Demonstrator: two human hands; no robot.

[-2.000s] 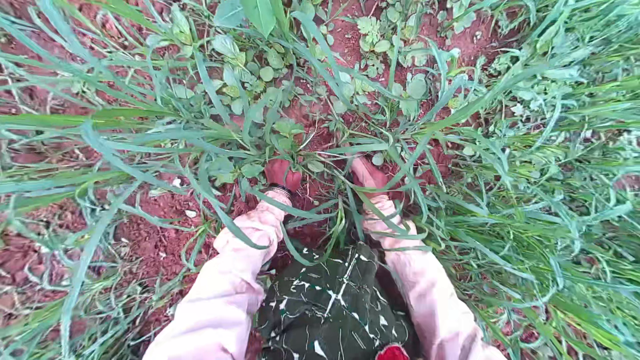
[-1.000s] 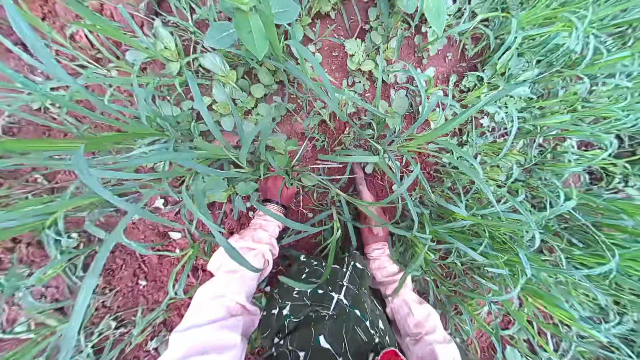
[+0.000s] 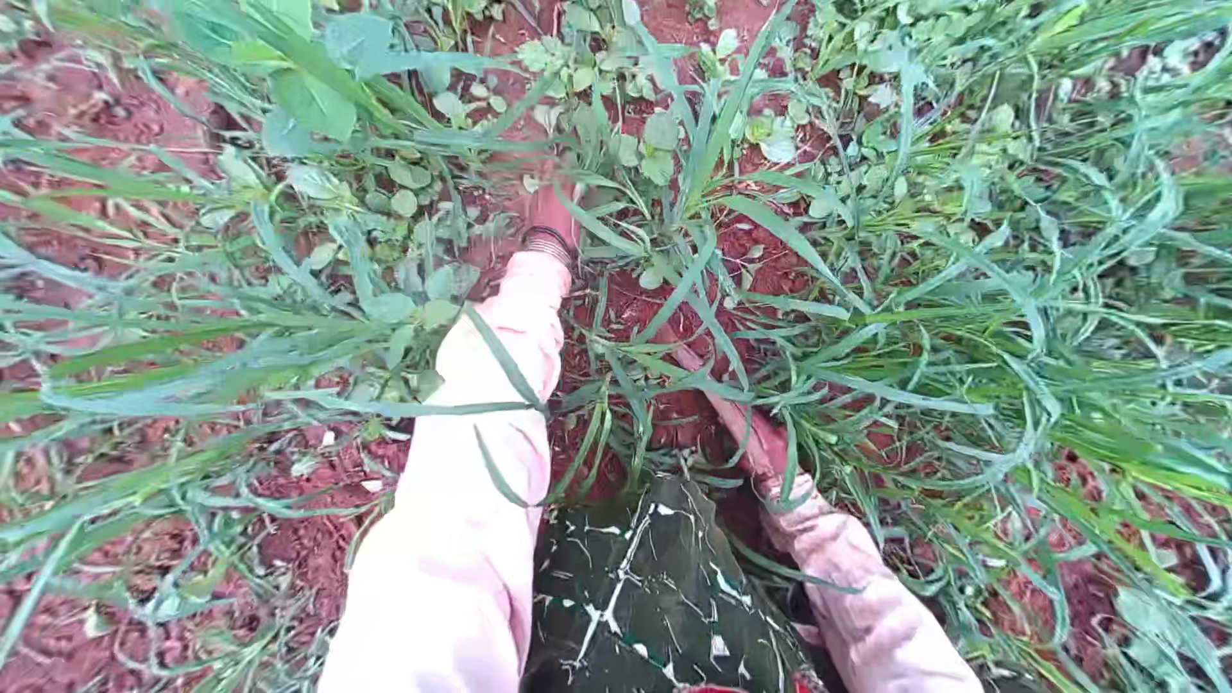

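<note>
My left hand (image 3: 551,197), with dark bangles at the wrist, reaches forward among small broad-leaved plants (image 3: 452,106). It is blurred, and leaves cover its fingers, so its grip does not show. Lower and to the right, my right hand (image 3: 736,414) is low over the red soil (image 3: 635,303), beside a tuft of long grassy blades (image 3: 712,164). Blades cross its fingers, and whether it holds anything cannot be told. Both forearms are in pale pink sleeves.
Dense long green blades (image 3: 962,318) stand on the right, and more blades (image 3: 192,346) arch in from the left over red soil (image 3: 318,539). Patterned dark cloth (image 3: 654,587) covers my lap at the bottom.
My left hand has moved forward, away from my body, and now lies well ahead of my right hand. The view has shifted somewhat.
</note>
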